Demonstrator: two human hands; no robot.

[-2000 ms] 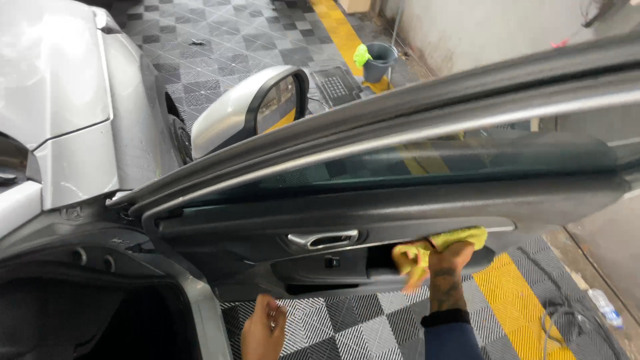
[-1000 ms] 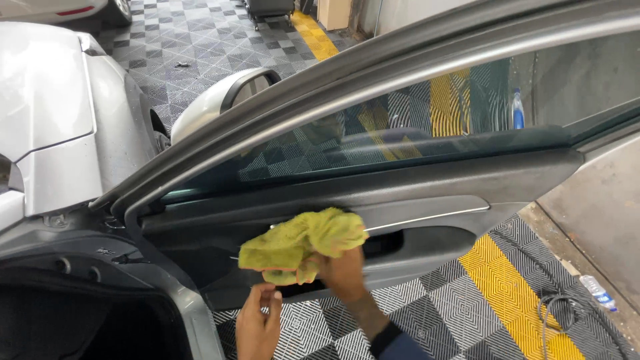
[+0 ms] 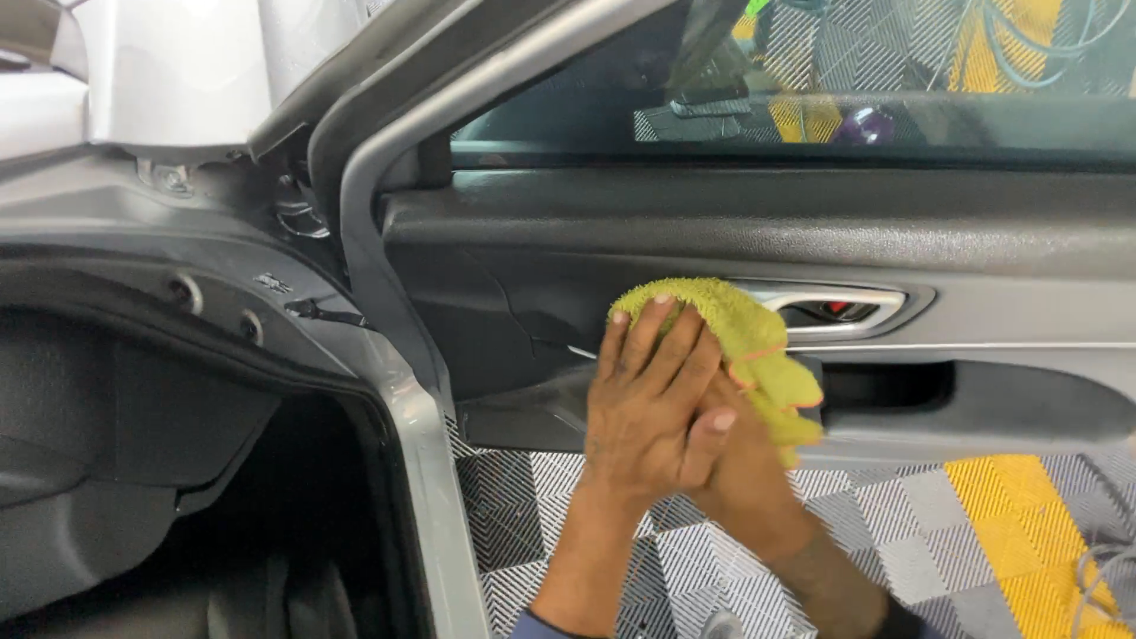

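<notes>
A yellow-green microfiber cloth (image 3: 754, 342) with orange edging lies bunched against the inner trim panel of an open car door (image 3: 532, 266), just left of the chrome door handle (image 3: 843, 311). My left hand (image 3: 652, 399) presses flat on the cloth, its fingers pointing up and slightly spread. Behind it and crossing partly under it, my right hand (image 3: 745, 470) is on the cloth's lower part; its fingers are mostly hidden by the left hand and the cloth. The dark pull pocket (image 3: 887, 386) of the door is to the right of the cloth.
At left are the door frame sill (image 3: 435, 515), the dark footwell and a silver fender (image 3: 177, 71). The window glass (image 3: 799, 115) spans the top. Below the door is a grey and yellow tiled floor (image 3: 887, 524), with a cable (image 3: 1100, 577) at the lower right.
My right hand and the cloth have moved left along the door panel, from the pull pocket past the handle. My left hand has come up onto the cloth. The view is now closer to the door.
</notes>
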